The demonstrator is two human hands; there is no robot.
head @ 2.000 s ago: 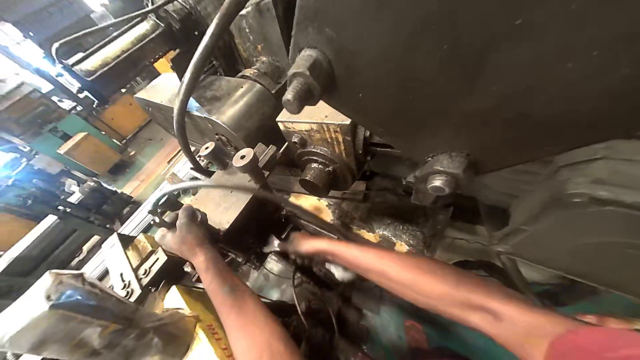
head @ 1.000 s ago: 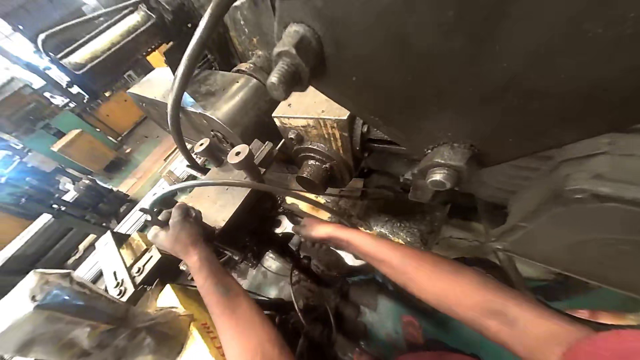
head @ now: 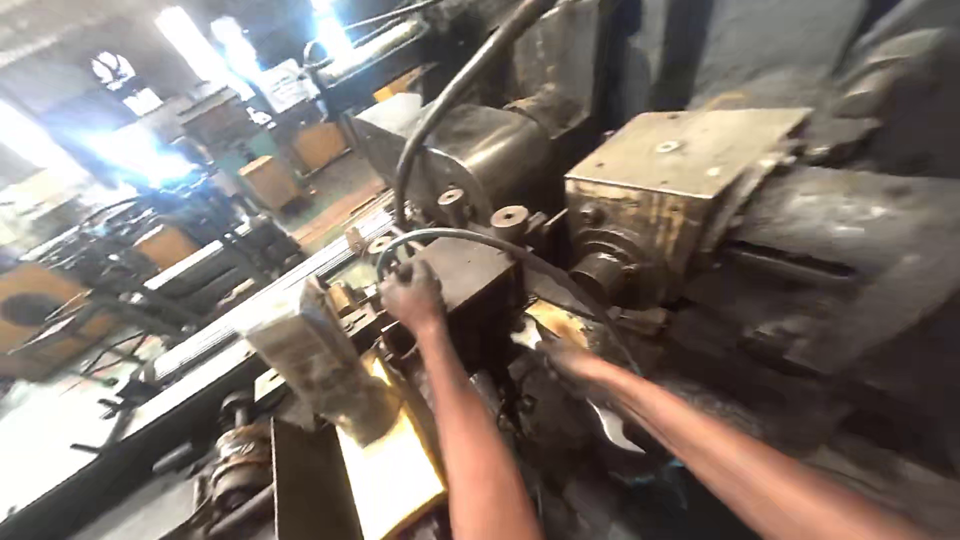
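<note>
My left hand, dark with grime, is curled at the near left corner of a flat-topped metal block, where a thin hose ends in a loop; whether the fingers grip the hose or a fitting is hidden. Lower and to the right, my right hand is closed on a pale cloth or paper, part of which seems to hang below the palm. The thin hose arches over the block and runs down behind this hand. Two round metal posts stand beyond the block.
A greasy square metal housing with a round boss stands right of the block. A thick hose comes down from above. Left of my left arm are a dirty grey box-shaped piece and a brightly lit yellow surface. Long rails run at the left.
The view has shifted a lot, showing more of the shop and the housing's top. My left hand stays by the block's corner; my right hand remains low beside the block.
</note>
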